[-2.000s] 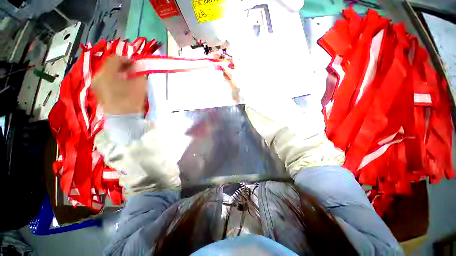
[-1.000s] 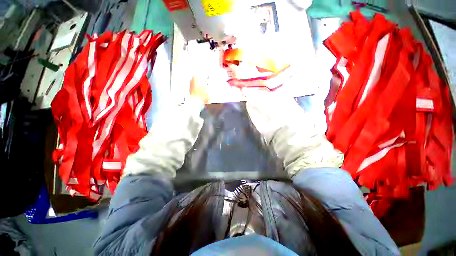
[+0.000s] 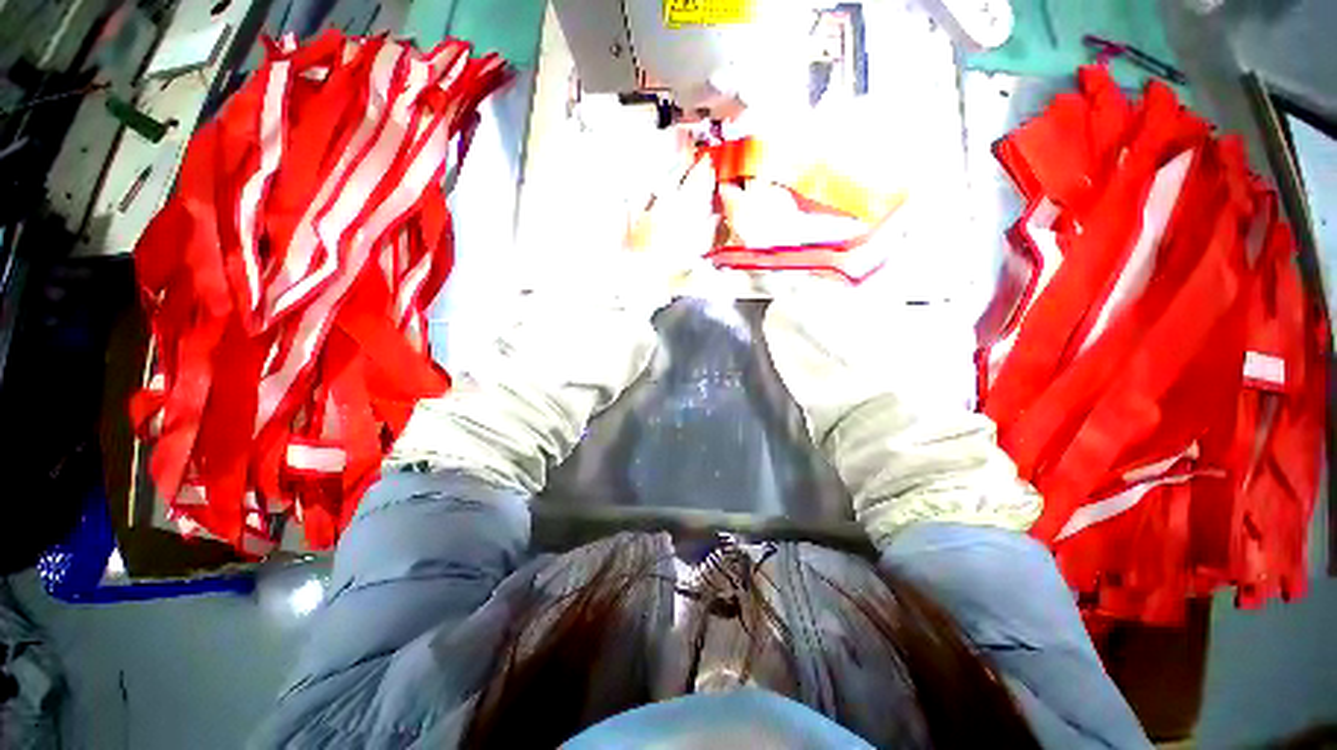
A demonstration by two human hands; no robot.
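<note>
A red strip with a pale reflective stripe [image 3: 799, 260] lies on the bright white machine bed [image 3: 572, 191], just below the needle area; part of it looks orange in the glare. My left hand [image 3: 672, 220] is at the strip's left end near the needle, washed out by light. My right hand is lost in the glare beyond its cream cuff, near the strip's lower edge; its fingers cannot be made out. The white sewing machine head [image 3: 763, 66] stands above the strip. The presser foot area is small and unclear.
A pile of red striped strips [image 3: 315, 264] lies left of the machine, another pile [image 3: 1158, 352] to the right. The grey metal plate [image 3: 689, 425] is between my forearms. A green tabletop [image 3: 1048, 30] with a small dark tool [image 3: 1132, 59] is behind. A blue plastic edge [image 3: 81, 557] is lower left.
My left hand has come from the left pile, where it held a strip's end, to the needle area. Another strip now lies at the needle. The view has shifted slightly.
</note>
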